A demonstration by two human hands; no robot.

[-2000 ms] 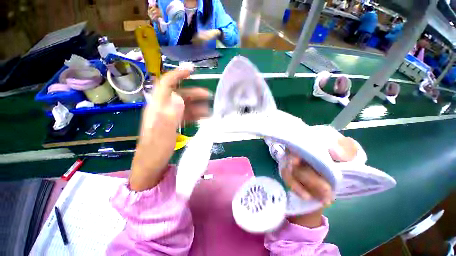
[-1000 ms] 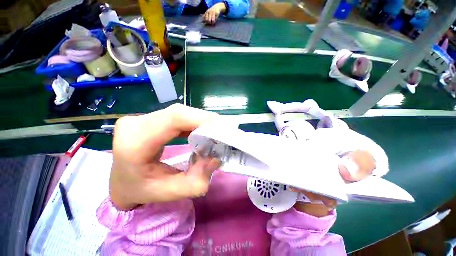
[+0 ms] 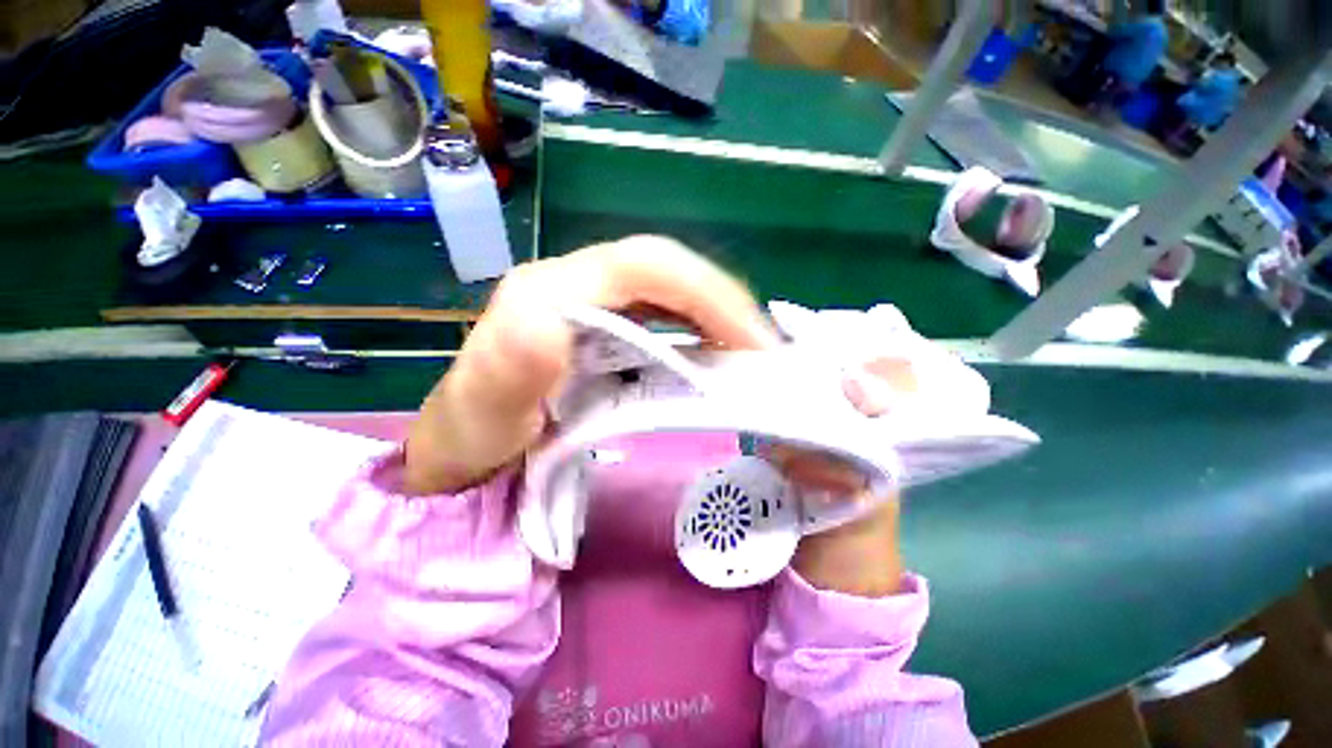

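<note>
White cat-ear headphones (image 3: 701, 417) are held up above the pink mat (image 3: 643, 658), in the middle of the view. My left hand (image 3: 563, 344) grips their left part from above, with the fingers bent over it; the fingertips are partly hidden. My right hand (image 3: 840, 512) holds the right part from below, mostly hidden behind the headband, with a white-covered fingertip (image 3: 884, 384) showing on top. The bare speaker baffle (image 3: 726, 517) with radial slots hangs below the headband and has no cushion. One pointed ear (image 3: 971, 446) points right.
The paper form (image 3: 205, 563) with a black pen (image 3: 157, 560) lies left. A red-capped marker (image 3: 197, 395) is above it. A blue parts tray (image 3: 278, 212) and a white bottle (image 3: 468, 212) stand behind. More headphones (image 3: 993, 227) sit on the green conveyor. Metal uprights (image 3: 1139, 219) stand right.
The headphones have come lower and turned, with the headband arch now facing me. My left hand went from loose in the air to gripping them, then moved right. The view has shifted.
</note>
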